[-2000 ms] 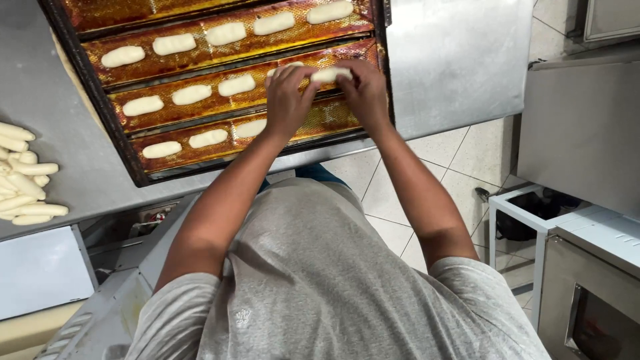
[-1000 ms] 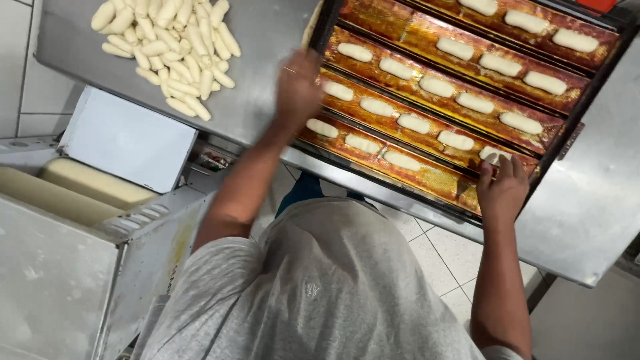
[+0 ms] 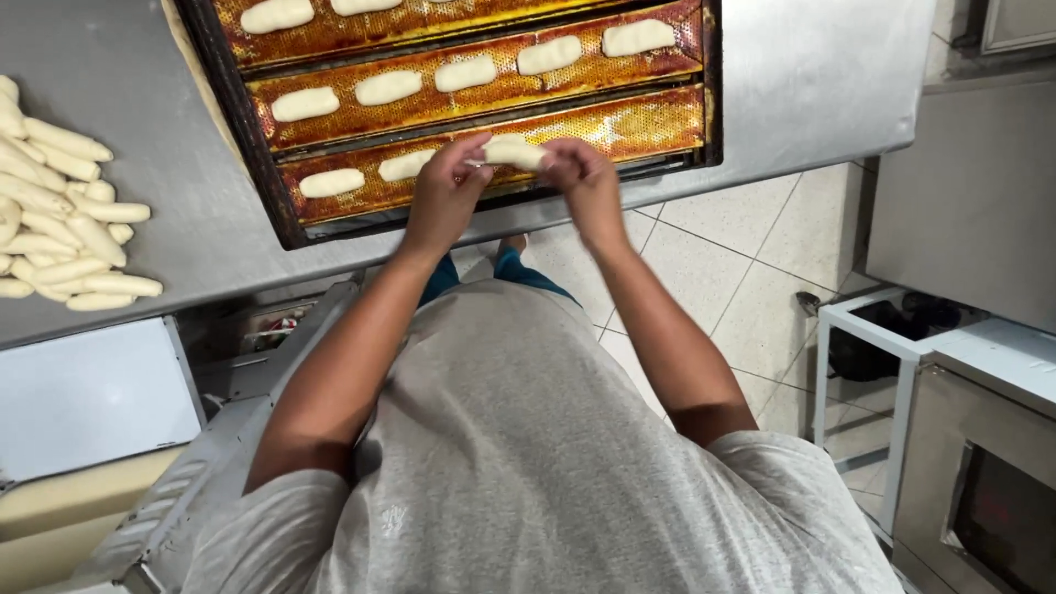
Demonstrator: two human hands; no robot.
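Observation:
Between the fingers of my left hand point(image 3: 450, 186) and my right hand point(image 3: 587, 186) is a piece of dough point(image 3: 513, 154), one end in each hand. It is over the nearest channel of a perforated baking tray point(image 3: 474, 120) with a dark frame. Another pale piece shows partly behind it. To the left in that channel lie a flattened dough piece point(image 3: 332, 183) and a second one partly beside my left fingers. The channel beyond holds a row of several spaced pieces point(image 3: 466, 74). At the far left, a heap of dough rolls point(image 3: 78, 214) rests on the metal table.
The steel table point(image 3: 817, 74) runs under the tray, its near edge just in front of my body. Below left stand a white panel point(image 3: 95, 400) and a metal machine point(image 3: 181, 495). A light metal frame point(image 3: 895, 330) and an oven-like unit point(image 3: 982, 462) are at right, on tiled floor.
My left hand has come away from the tray's left side to its nearest channel, and both hands now hold a dough piece together. The view has shifted strongly.

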